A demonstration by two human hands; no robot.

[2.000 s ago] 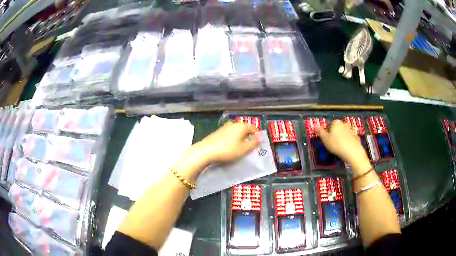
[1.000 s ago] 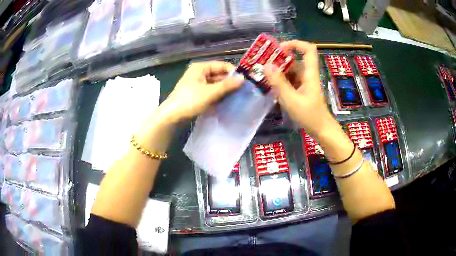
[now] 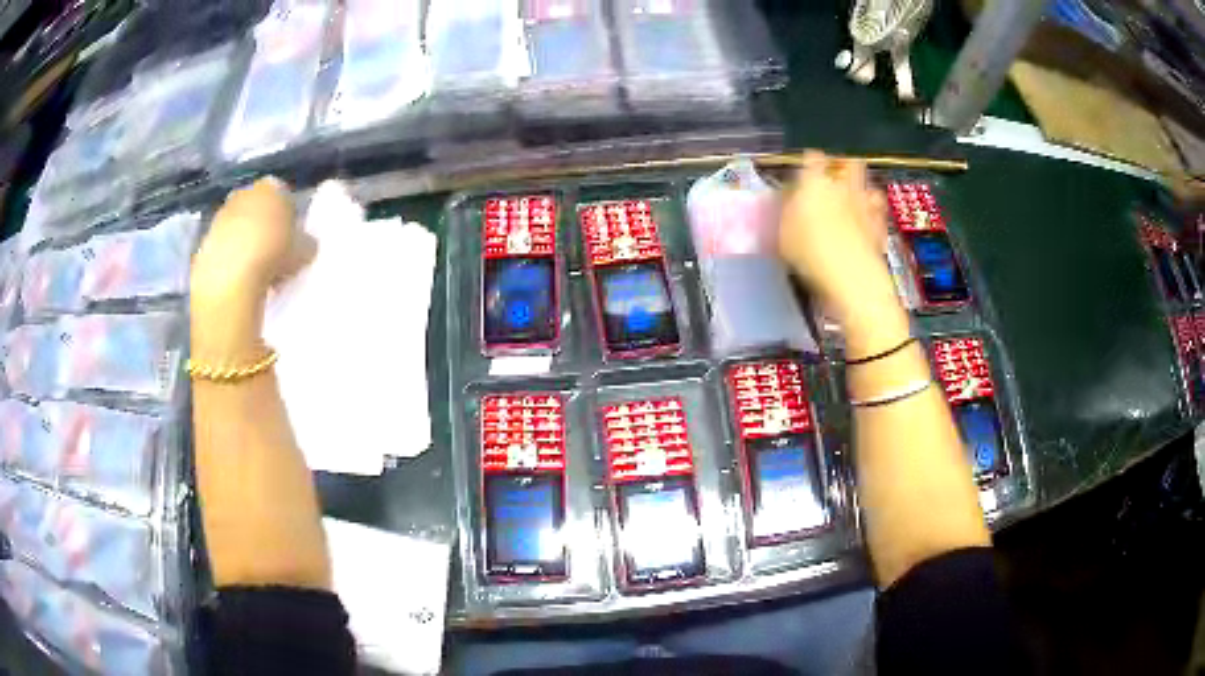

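A clear blister tray [image 3: 463, 597] holds several red-and-black keypad phones, one of them at lower left [image 3: 523, 489]. A bagged phone [image 3: 751, 264] lies in the third pocket of the far row. My right hand [image 3: 835, 238] is just right of it, over the fourth pocket; its fingers are blurred and what lies under them is hidden. My left hand [image 3: 251, 244] is at the upper left edge of the stack of empty milky bags [image 3: 350, 343]. Its fingertips are blurred, and I cannot tell whether they pinch a bag.
Layered trays of bagged phones [image 3: 568, 112] stand at the far side. Another tray of bagged phones [image 3: 79, 436] is at left. A loose white bag [image 3: 390, 581] lies near the front edge. A wooden strip [image 3: 634, 169] crosses behind the tray. A small fan [image 3: 885, 33] stands far right.
The phone that both hands were slipping into a bag is out of the air; a bagged phone now lies in the far row. My left hand has moved left to the bag stack, my right hand slightly right.
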